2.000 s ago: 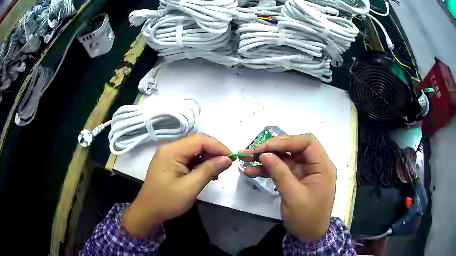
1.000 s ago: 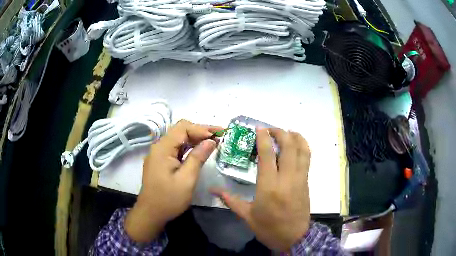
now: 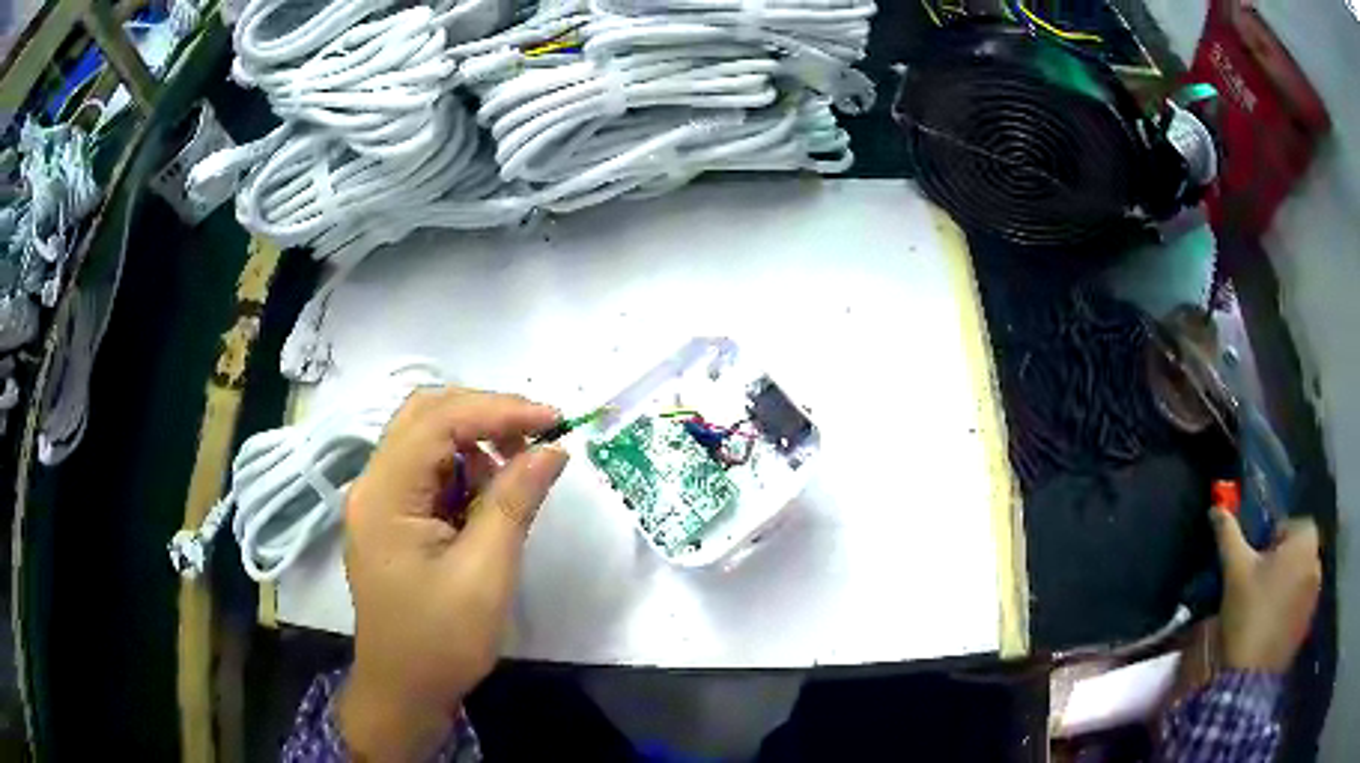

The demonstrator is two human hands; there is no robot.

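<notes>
My left hand (image 3: 448, 522) pinches thin cord leads (image 3: 567, 425), one green, just left of the housing. The white housing (image 3: 768, 514) lies open on the white board. The green circuit board (image 3: 667, 485) sits at its left, a black component (image 3: 782, 415) at its upper right, with thin red and dark internal wires (image 3: 716, 435) between them. My right hand (image 3: 1268, 589) is at the far right, with its fingers around the blue body of the soldering gun (image 3: 1265, 499), beside the orange-red trigger. The banded white power cord (image 3: 306, 485) lies partly behind my left hand.
White cord bundles (image 3: 641, 112) are piled behind the white board (image 3: 597, 283). A black fan (image 3: 1022, 157) stands at upper right, with a red box (image 3: 1260, 112) beyond. Black sleeves or strands (image 3: 1096, 388) lie right of the board. A white socket unit (image 3: 191, 161) is at upper left.
My right hand has left the housing and moved to the soldering gun at far right. The housing is turned and more exposed. My left hand still pinches the leads. The view has shifted.
</notes>
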